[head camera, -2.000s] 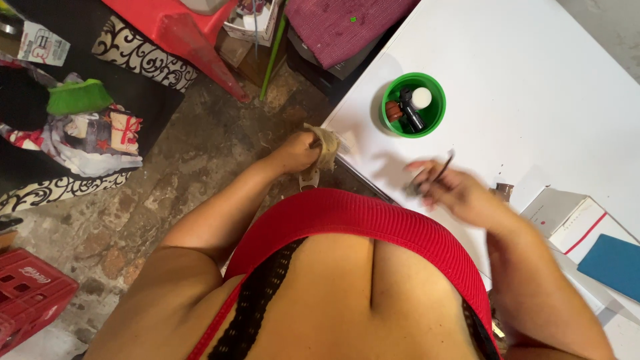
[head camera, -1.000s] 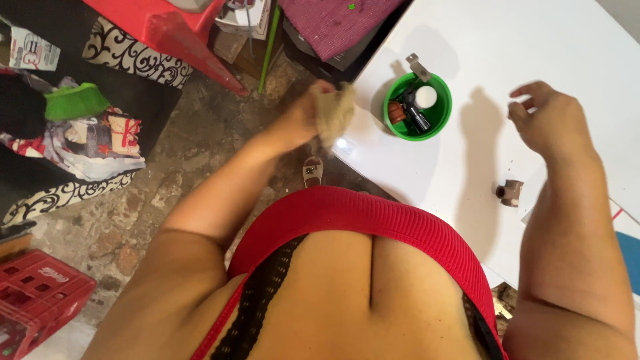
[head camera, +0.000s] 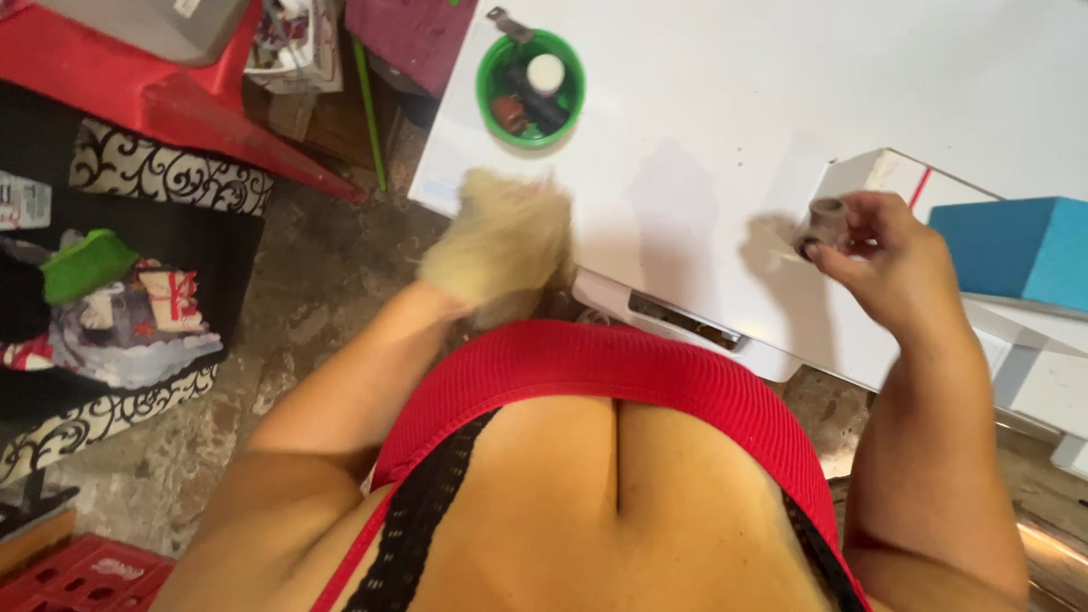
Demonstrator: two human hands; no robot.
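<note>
My left hand [head camera: 442,297] is largely hidden by a blurred beige cloth [head camera: 510,238] that it holds over the near left corner of the white table [head camera: 697,170]. At the right, my right hand [head camera: 901,255] pinches a small greyish-brown fitting [head camera: 826,225] with round openings between thumb and fingers, above the tabletop. A green plastic tub [head camera: 580,89] stands near the table's left edge, with a white-capped container [head camera: 546,75], a reddish-brown piece [head camera: 508,113] and dark items inside. A flat metal piece with a hole [head camera: 508,24] leans over the tub's far rim.
Beside my right hand are a blue box [head camera: 990,251] and a white box with a red stripe [head camera: 892,170]. A red plastic chair [head camera: 110,85], a green brush [head camera: 89,263] on printed cloth and a red crate [head camera: 85,578] lie to the left.
My right hand has taken hold of the small fitting, which lay on the table one second ago. The metal piece at the tub was not there two seconds ago. The cloth has moved onto the table corner.
</note>
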